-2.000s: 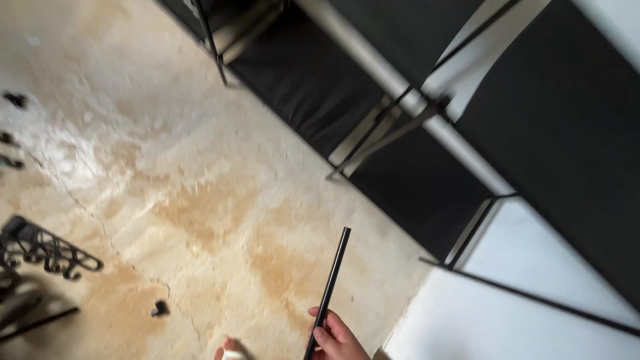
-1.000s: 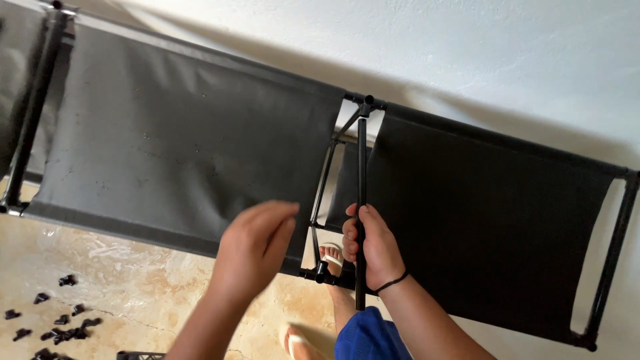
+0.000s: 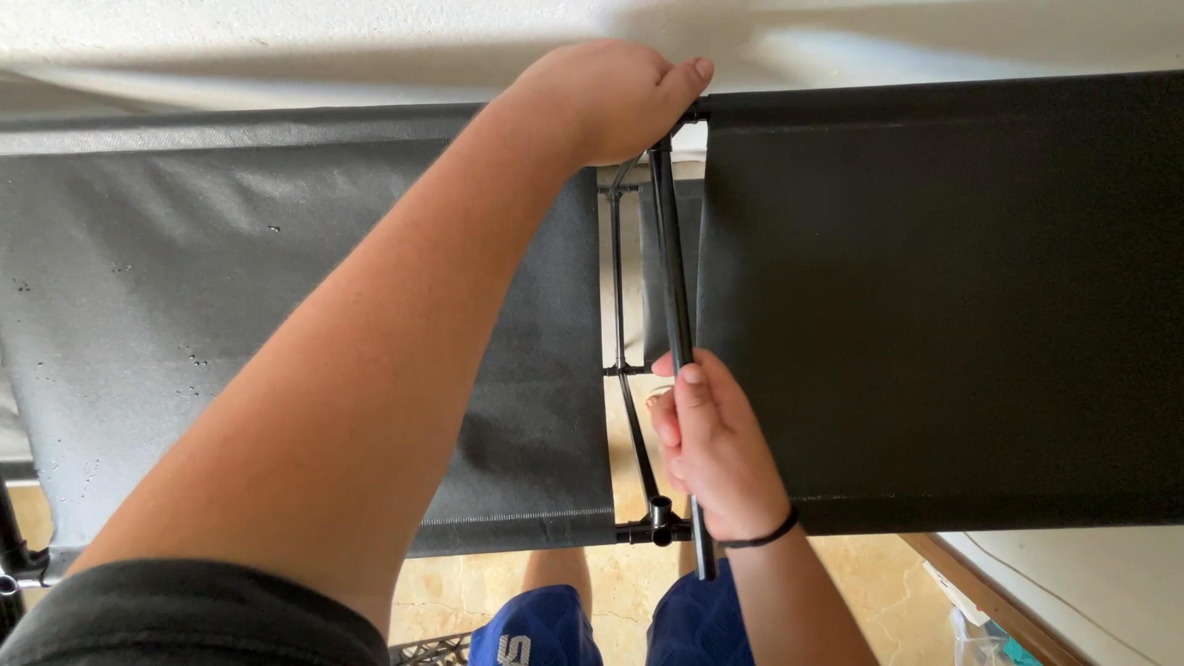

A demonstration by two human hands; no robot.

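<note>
My right hand [image 3: 721,444] grips a black tube [image 3: 673,268] near its lower part, just below the middle of the view. The tube slants up across the gap between two black fabric shelf panels, left [image 3: 518,370] and right [image 3: 934,296]. Its upper end meets the frame's rear joint. My left hand [image 3: 610,97] reaches over the left panel to that rear joint; its fingers are hidden behind the hand, so its hold cannot be told. At the front of the gap sits a black connector [image 3: 659,520] with an open round socket, left of the tube's lower end.
A white wall [image 3: 324,46] runs behind the rack. Thinner black rods [image 3: 618,277] and a lower panel show through the gap. Below are the tiled or stone-like floor [image 3: 860,592], my legs in blue shorts, a black lattice part [image 3: 433,650] and a wooden edge [image 3: 980,592] at lower right.
My left hand has moved up to the rear joint; a second ago it was over the left panel's front part. My right hand still holds the tube. The view has come closer to the gap.
</note>
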